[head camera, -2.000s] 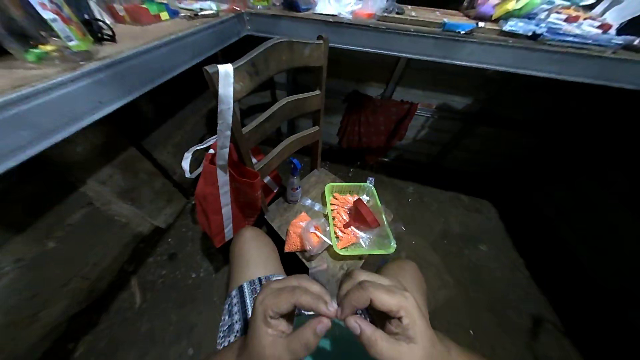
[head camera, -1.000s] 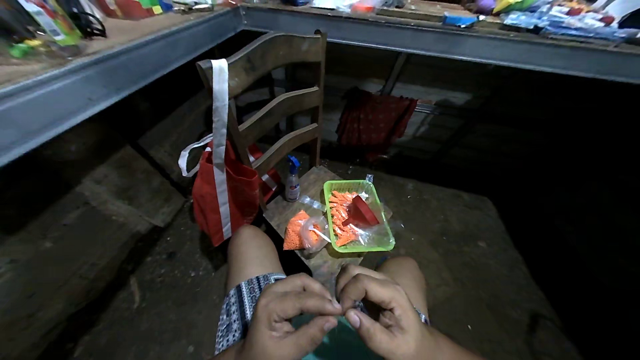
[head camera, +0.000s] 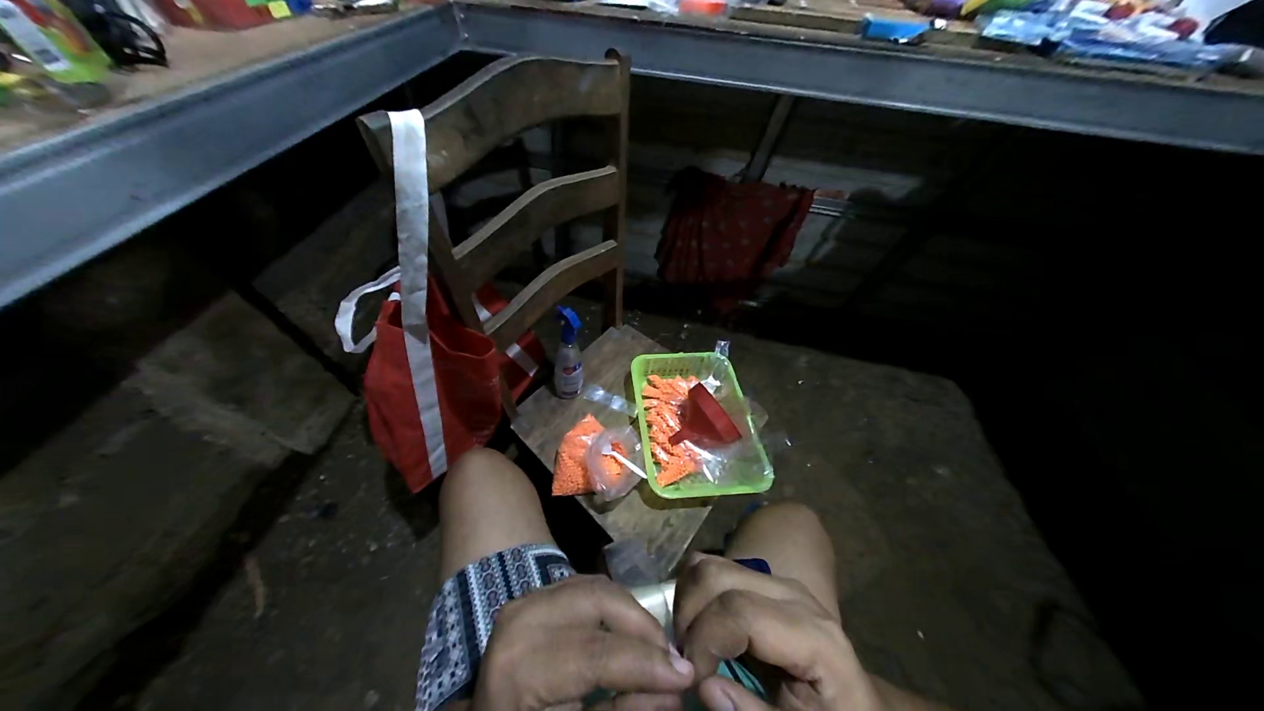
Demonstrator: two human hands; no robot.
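My left hand (head camera: 583,647) and my right hand (head camera: 765,632) meet above my lap, fingers bent and fingertips close together. Something pale and clear, perhaps thin plastic, shows between and behind them; what the fingertips pinch is hidden. Beyond them, on the wooden chair seat (head camera: 647,528), sits a green plastic basket (head camera: 763,472) with small bags of orange pellets (head camera: 667,415), clear plastic bags and a red funnel (head camera: 709,420). Left of the basket lie a larger bag of orange pellets (head camera: 576,459) and a clear bag or cup (head camera: 614,462) with a white stick-like piece.
A spray bottle with a blue top (head camera: 568,355) stands near the chair's backrest (head camera: 538,84). A red bag with white straps (head camera: 425,395) hangs from it. Metal-edged tables (head camera: 839,84) run along the left and back, with cluttered tops. Red cloth (head camera: 731,232) hangs behind.
Both hands have lowered slightly and their grip has shifted; the backs of the fingers now face up more. A pale, clear piece now shows between them. The basket and bags stay in place.
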